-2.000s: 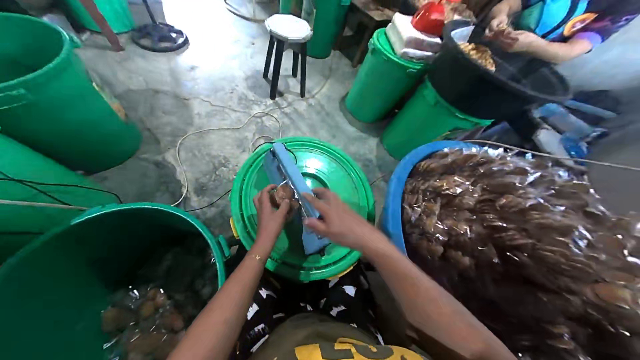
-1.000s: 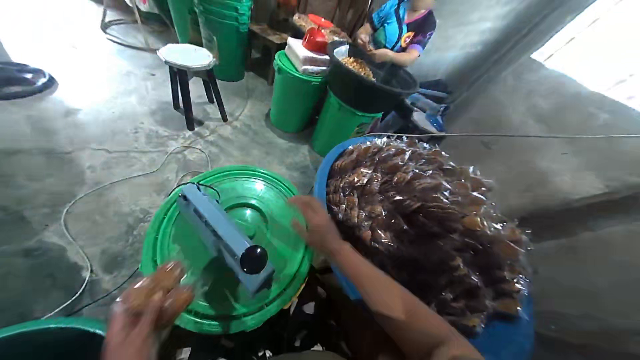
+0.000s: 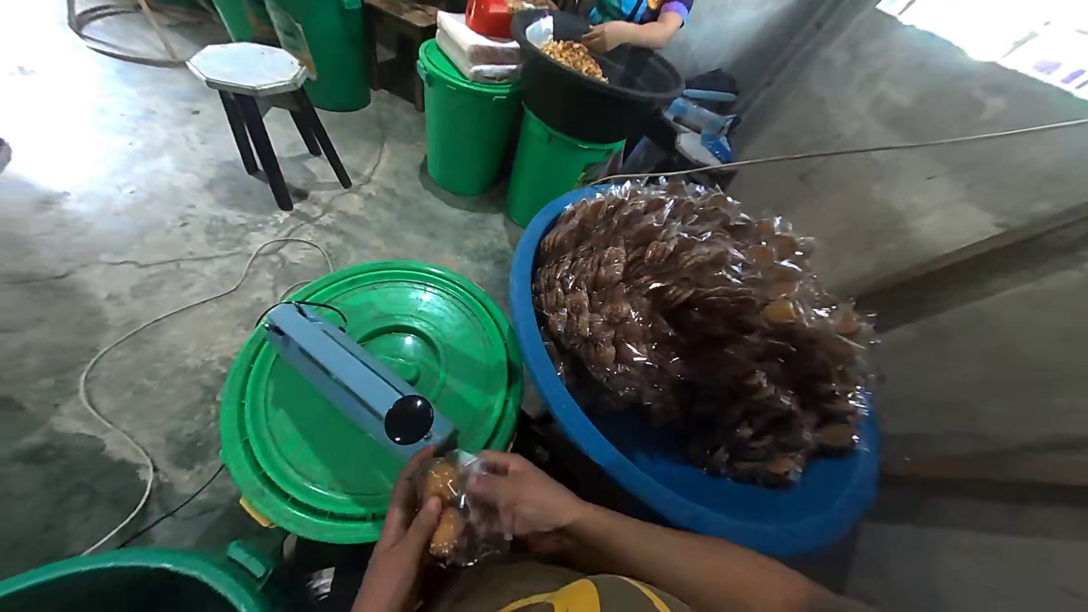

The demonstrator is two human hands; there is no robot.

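Observation:
Low in the view, my left hand holds a clear plastic bag of round brown snacks. My right hand grips the same bag from its right side. Just beyond my hands, a blue impulse sealer with a black round knob lies on the green lid of a bin. To the right, a blue tub holds a large heap of filled clear packets.
An open green bin stands at the lower left. Behind are a stool, green bins and a black basin of snacks, where a person works. A cord crosses the floor.
My left hand has come from the left of the lid to my body with the packed snacks. My right hand has drawn back from beside the sealer and joined it. The view has shifted rightward.

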